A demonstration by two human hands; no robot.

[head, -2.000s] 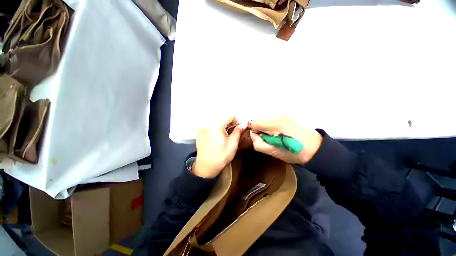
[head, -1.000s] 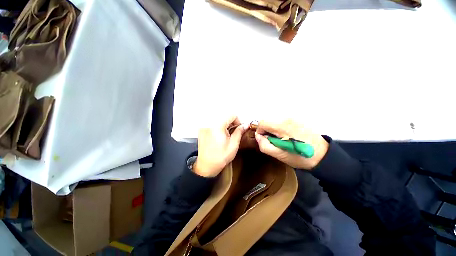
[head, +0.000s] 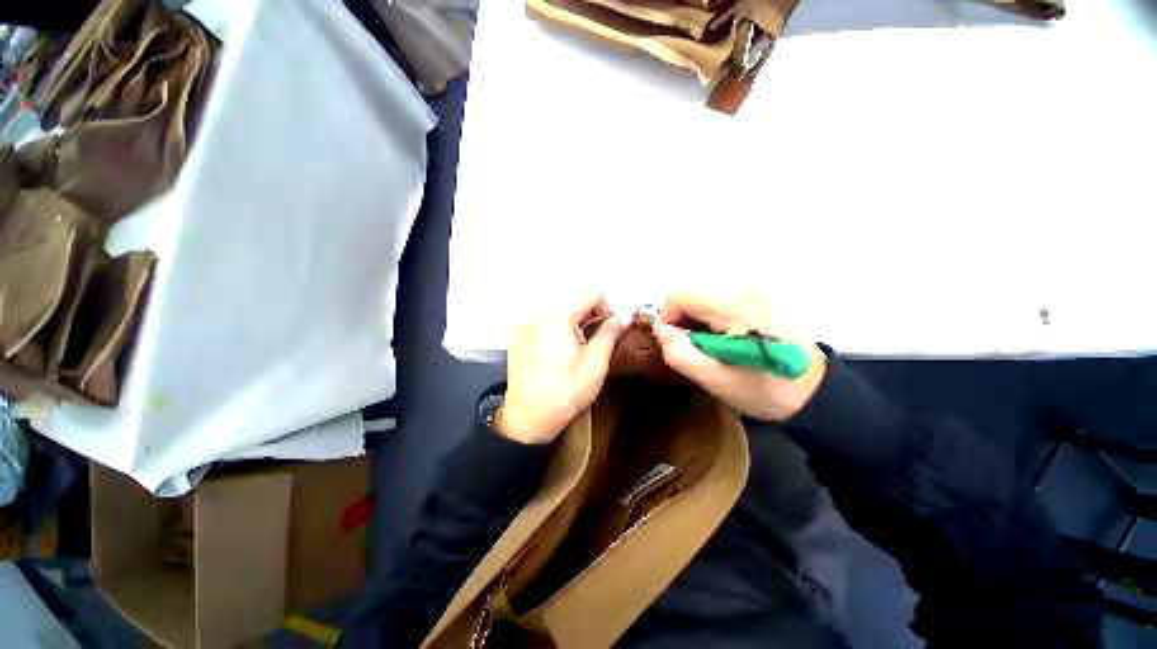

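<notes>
A tan-brown handbag (head: 679,539) lies open-mouthed in the lap, its far end raised to the white table's edge. My left hand (head: 556,374) pinches the far end of the bag mouth at a small brown tab (head: 641,340). A small shiny ring (head: 647,312) stands at the tab. My right hand (head: 749,361) holds a green-handled tool (head: 759,354), its tip end at the tab; the tip itself is hidden by the fingers. A pale label (head: 650,483) shows on the dark interior.
The white-covered table (head: 761,228) is ahead, with brown bag pieces (head: 660,32) at its far edge. A second covered table (head: 286,228) at left bears stacked brown bags (head: 76,292). An open carton (head: 235,558) is on the floor at lower left. Dark chair-like bars (head: 1110,501) are at right.
My right hand and the green tool have shifted slightly right, and the handle lies flatter. The ring shows more clearly. The left hand keeps its pinch; the whole view has shifted slightly.
</notes>
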